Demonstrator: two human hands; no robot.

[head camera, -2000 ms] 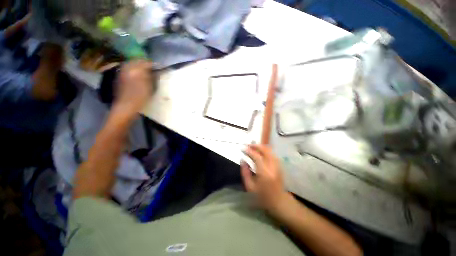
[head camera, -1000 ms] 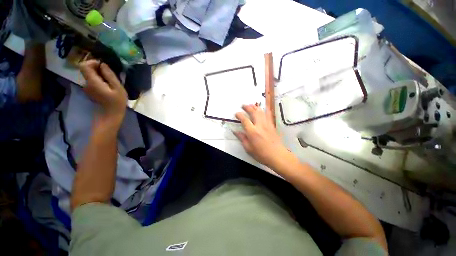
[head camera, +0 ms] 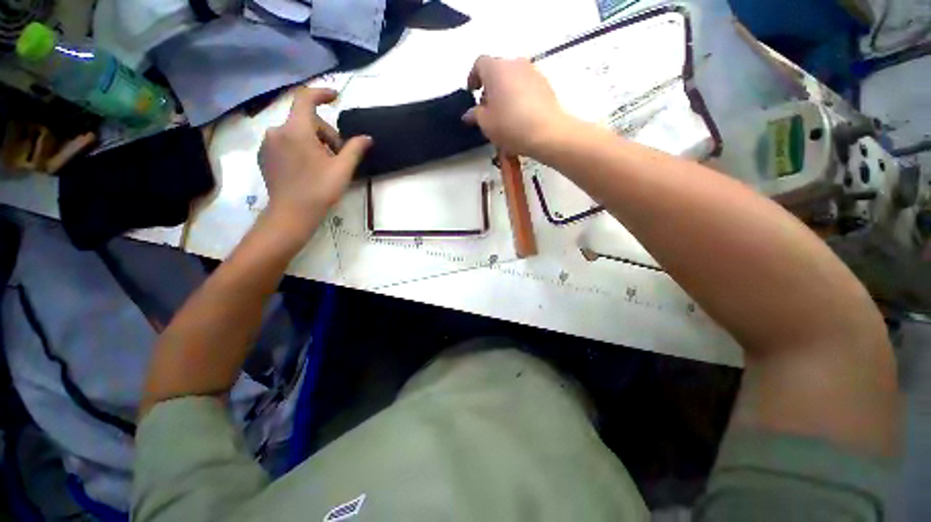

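Note:
A black fabric piece (head camera: 413,133) lies over the upper part of the left outline of the clear sewing template (head camera: 429,233). My left hand (head camera: 306,153) holds its left end between thumb and fingers. My right hand (head camera: 516,102) holds its right end with the fingertips. The reddish-brown strip (head camera: 519,209) runs down beside the piece, its upper part hidden by my right hand. The template's larger right outline (head camera: 691,51) is partly hidden under my right forearm.
The sewing machine head (head camera: 801,148) stands at the right. A black piece pile (head camera: 133,189) lies at the left table edge, near a green-capped bottle (head camera: 102,87). Grey-blue fabric pieces (head camera: 240,61) lie at upper left. Printed ruler marks run along the front table edge.
My left hand has come from the black pile at the left to the template, now with a black piece. My right hand has moved up from the table to the piece's right end. The view has shifted.

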